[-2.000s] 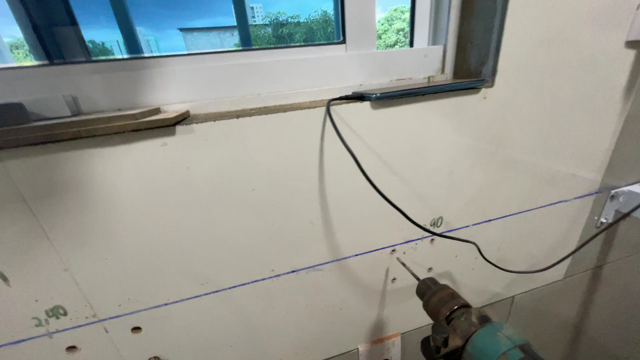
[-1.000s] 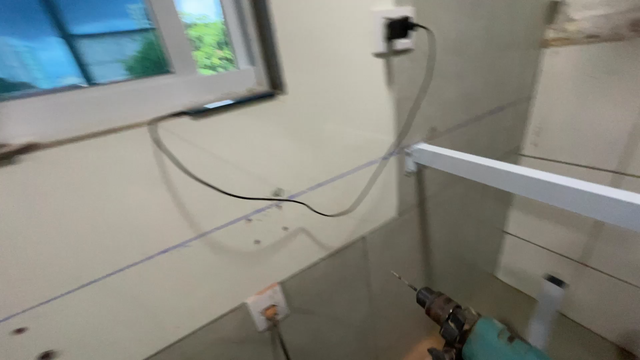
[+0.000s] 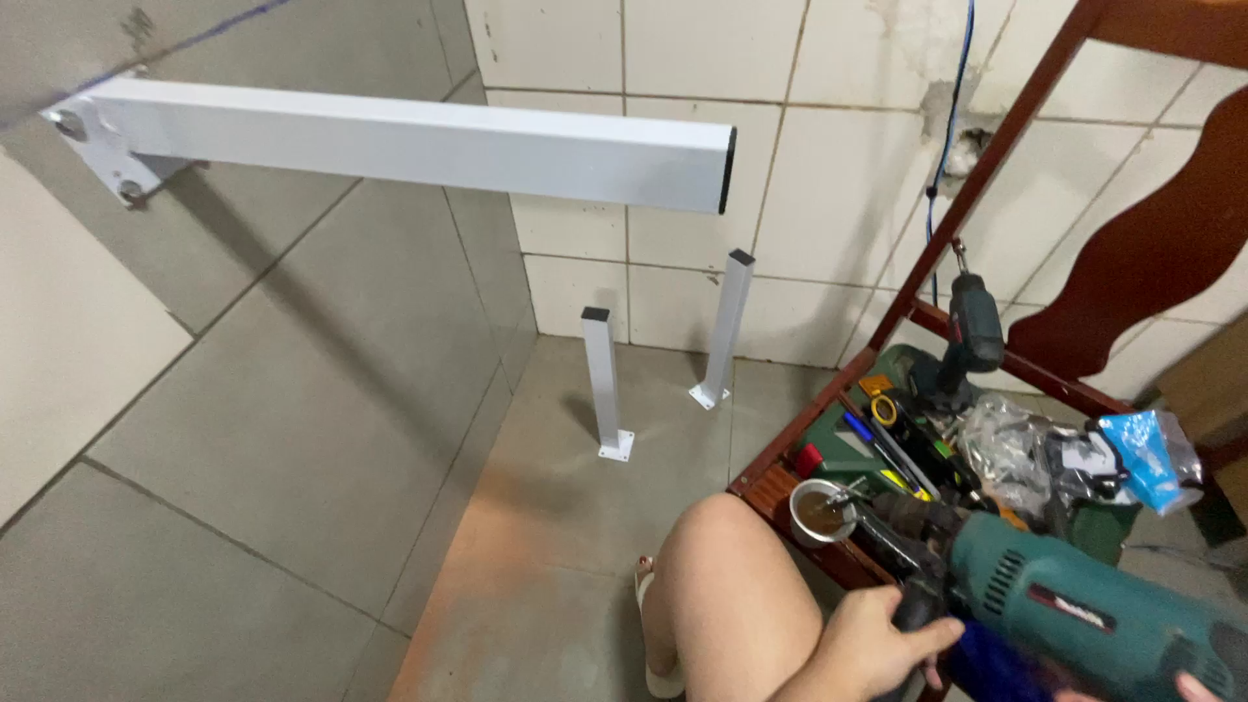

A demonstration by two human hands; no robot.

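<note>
A teal Makita power drill (image 3: pixel 1082 595) with a dark chuck lies across the lower right of the view. My left hand (image 3: pixel 877 634) grips its black side handle. Only fingers of my right hand (image 3: pixel 1191 688) show at the bottom edge, against the rear of the drill; the rest is out of frame. The front end of the drill is beside a white cup (image 3: pixel 798 526) of brown liquid, with a metal bit over the cup's rim. The cup stands at the near corner of a reddish wooden chair (image 3: pixel 765 478).
A second drill (image 3: pixel 975 327), pens (image 3: pixel 882 448) and plastic bags (image 3: pixel 1004 453) crowd the chair. A white metal bracket (image 3: pixel 419 141) juts from the wall at left. Two white posts (image 3: pixel 604 385) (image 3: pixel 726 327) stand on the floor. A bent knee (image 3: pixel 741 585) is close to the chair.
The view has swung right and down, from the window wall to the chair. The drill, earlier pointing at the wall, is now at the chair beside the cup. My hands have come into view.
</note>
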